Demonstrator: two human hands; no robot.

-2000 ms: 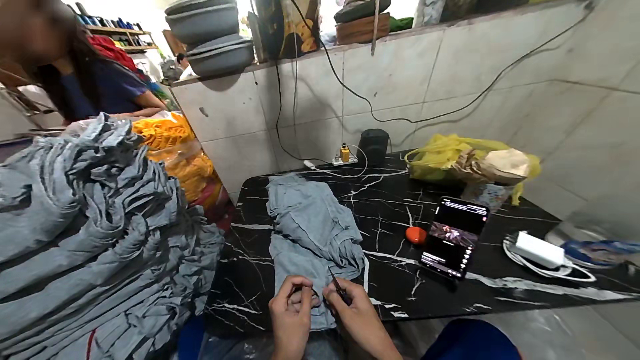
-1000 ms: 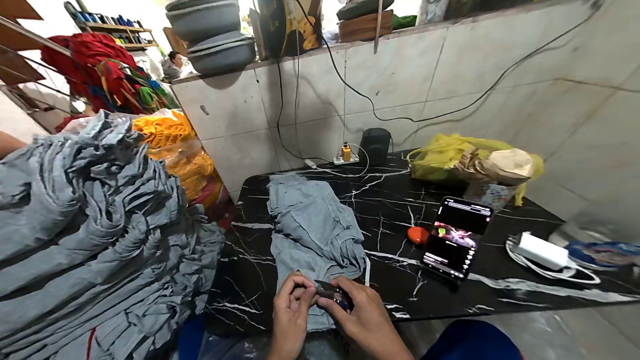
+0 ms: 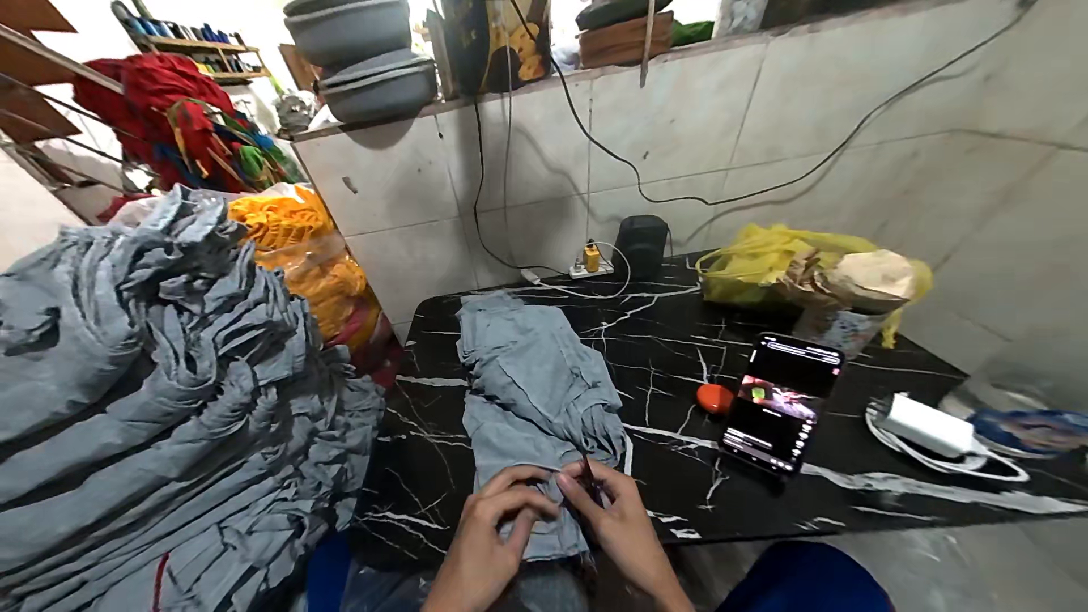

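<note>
A grey fabric garment (image 3: pixel 535 365) lies lengthwise on the black marble-patterned table, its near end under both hands. My left hand (image 3: pixel 501 518) pinches the cloth between thumb and fingers near the table's front edge. Close beside it on the right, my right hand (image 3: pixel 616 518) holds a small dark pointed tool (image 3: pixel 588 469), perhaps thread snips; its lower part is hidden by the fingers. The fingertips of both hands nearly meet over the cloth.
A tall pile of grey garments (image 3: pixel 170 408) stands left. Right of my hands are a red round object (image 3: pixel 714 398), a propped phone (image 3: pixel 782 404), a white charger with cable (image 3: pixel 931 425) and a yellow bag (image 3: pixel 765 263). A power strip (image 3: pixel 591 269) sits at the back.
The person seen at the upper left two seconds ago is out of view. The dark tool, lying across between my hands one second ago, now points upward in my right hand.
</note>
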